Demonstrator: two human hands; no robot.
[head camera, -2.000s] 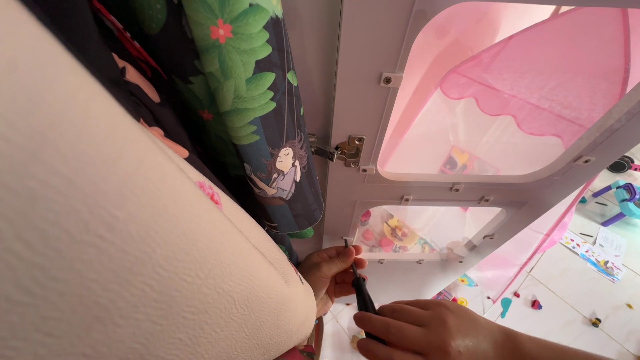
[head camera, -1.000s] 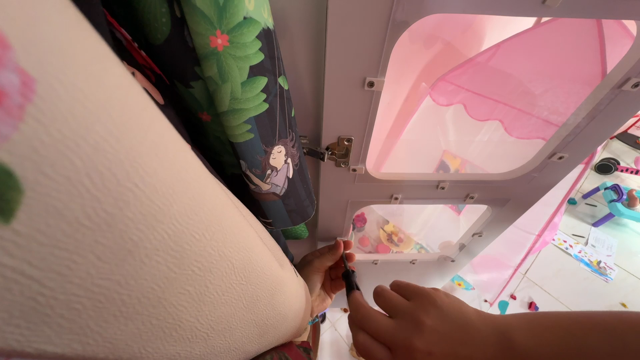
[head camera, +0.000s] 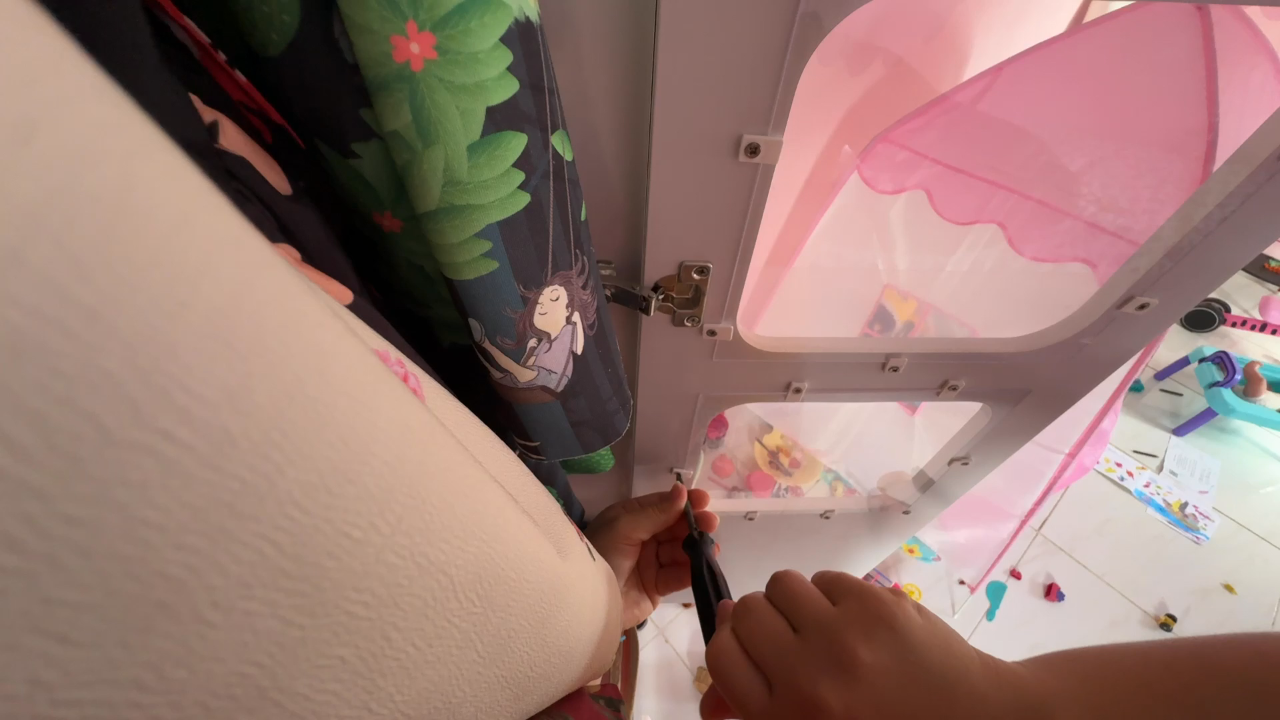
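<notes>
My right hand (head camera: 830, 640) grips the black handle of a screwdriver (head camera: 705, 575). My left hand (head camera: 655, 545) pinches the screwdriver's thin shaft near its tip, just below a small clip (head camera: 681, 474) at the lower left corner of a clear window panel (head camera: 850, 455). The panel is fixed to a pale cabinet door (head camera: 760, 365) by several clips with screws. A metal hinge (head camera: 683, 294) sits farther up the door's left edge. Whether the tip is seated in a screw cannot be told.
Printed dark fabric (head camera: 540, 300) and a large cream textured surface (head camera: 280, 430) fill the left. Behind the door stands a pink toy tent (head camera: 1040, 140). Small toys, papers (head camera: 1165, 495) and a turquoise and purple toy (head camera: 1235, 385) lie on the white tiled floor (head camera: 1090, 590).
My right hand has shifted its grip on the screwdriver; its fingers looked looser on the handle a second ago. My left hand stays by the same corner of the lower window.
</notes>
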